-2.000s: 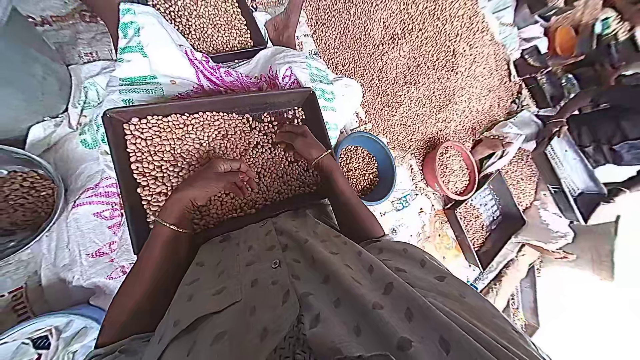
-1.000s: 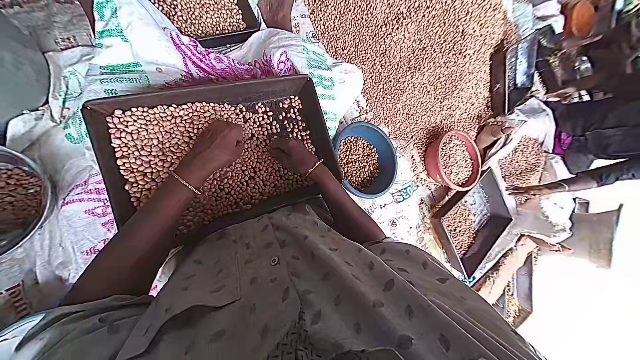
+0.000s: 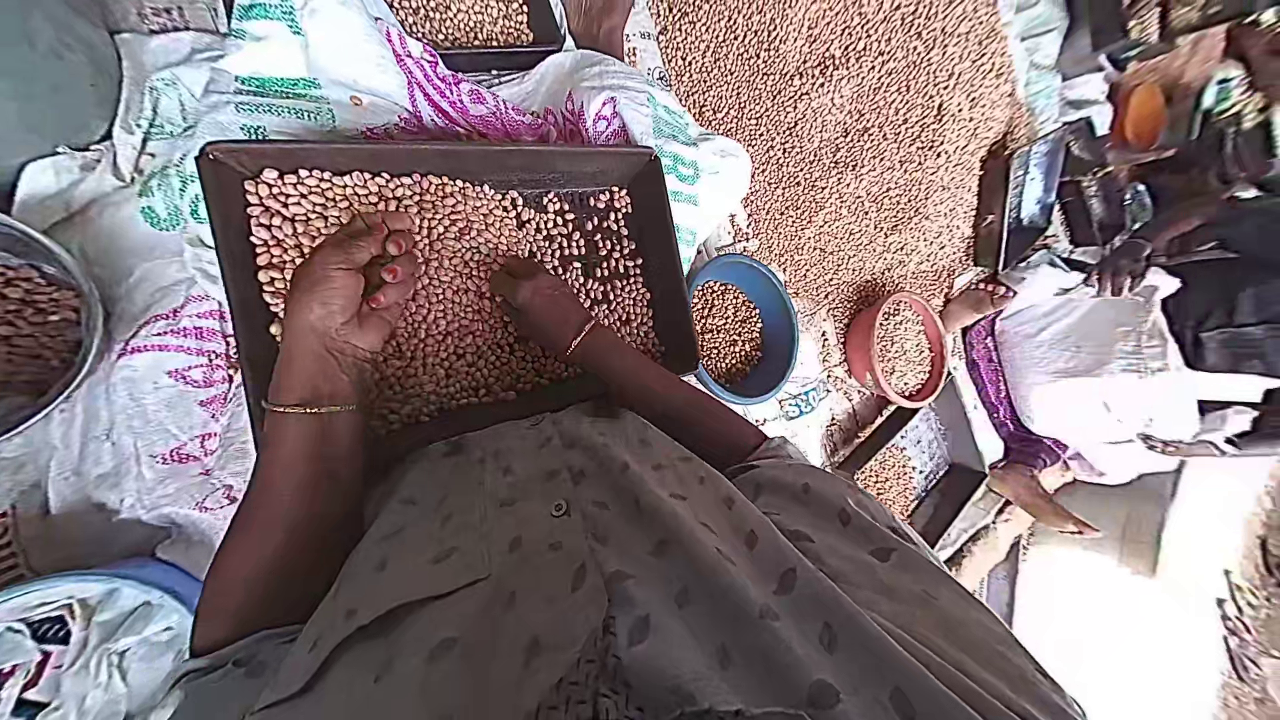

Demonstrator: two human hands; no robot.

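A dark rectangular tray lies across my lap, spread with shelled peanuts. Above the left part of the peanuts is my left hand, palm turned partly up and fingers curled; whether anything is inside them cannot be told. Near the tray's middle, my right hand has its fingertips down at the peanuts, back of the hand facing up, so its grip is hidden. Peanuts lie more thinly toward the tray's right side, where bits of the dark bottom show.
Right of the tray stand a blue bowl and a red bowl, both holding peanuts. A large peanut heap spreads beyond. Another tray is at the top, a metal basin at left. Co-workers sit at right with trays.
My left hand has moved left from the tray's middle and turned its palm partly up. At the right, the co-worker's arm that reached toward a tray has drawn back.
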